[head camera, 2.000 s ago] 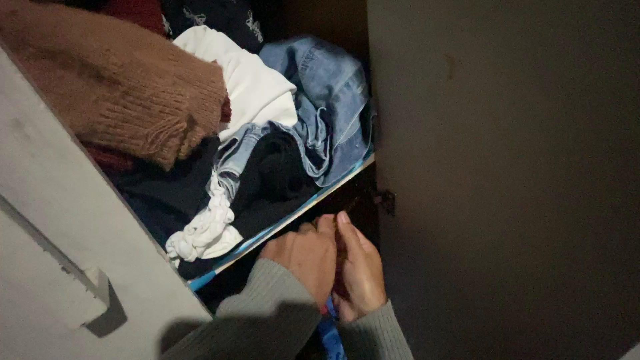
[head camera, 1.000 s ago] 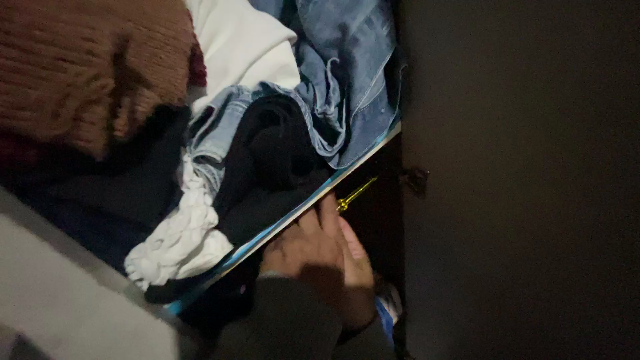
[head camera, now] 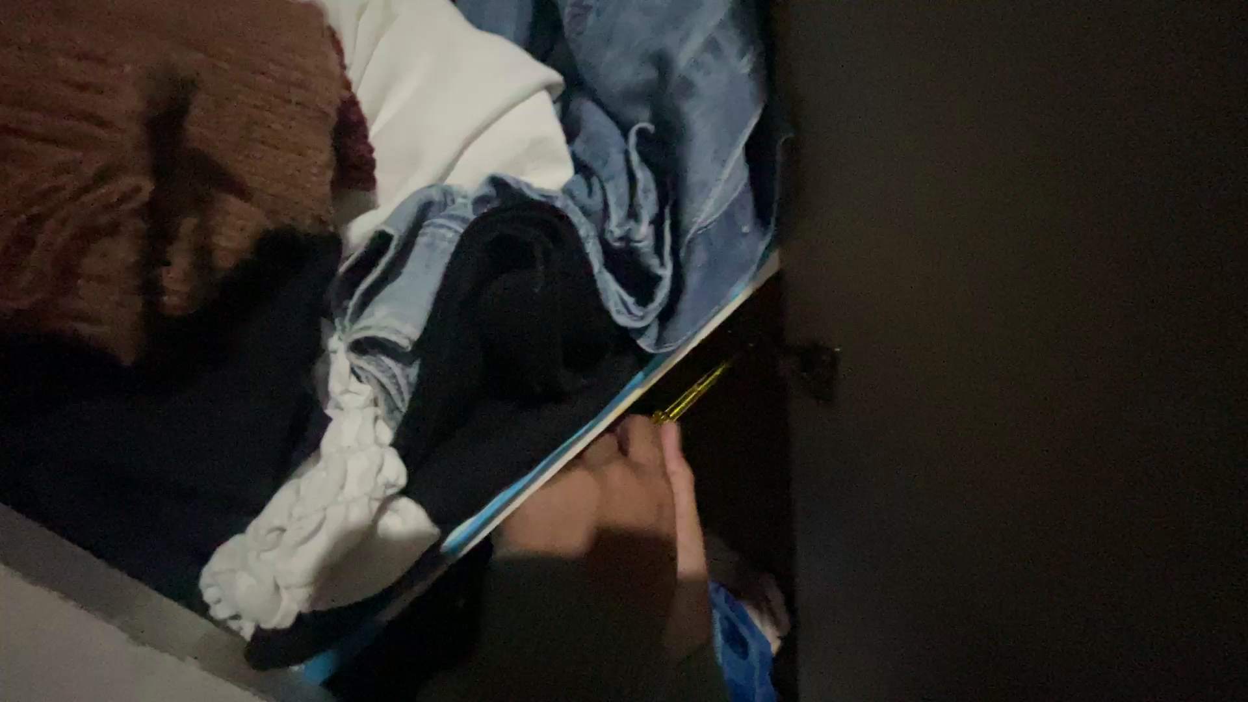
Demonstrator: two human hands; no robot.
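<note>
Under the shelf edge, my left hand (head camera: 595, 492) lies with its back towards me, its fingertips hidden in shadow. My right hand (head camera: 688, 517) is close against its right side and mostly covered by it. A thin, shiny yellow rod-like object (head camera: 694, 392) points up and right from the fingertips; whether either hand grips it cannot be told. Above the hands, the shelf's pale and blue front edge (head camera: 595, 424) runs diagonally. On the shelf lie blue denim (head camera: 717, 185), a white cloth (head camera: 458, 107), black cloth (head camera: 517, 312) and a bunched white fabric (head camera: 302, 536).
A dark door or panel (head camera: 1014, 351) fills the right side, with a small metal fitting (head camera: 817, 369), perhaps a hinge, at its edge. A brown knitted garment (head camera: 88, 166) lies upper left. Blue cloth (head camera: 743, 639) shows below the hands. A pale panel edge (head camera: 117, 614) crosses the lower left.
The view has moved closer and become darker. My hands, fingertips together two seconds ago, now overlap under the shelf edge. The yellow object shows now and one second ago, not in the first frame.
</note>
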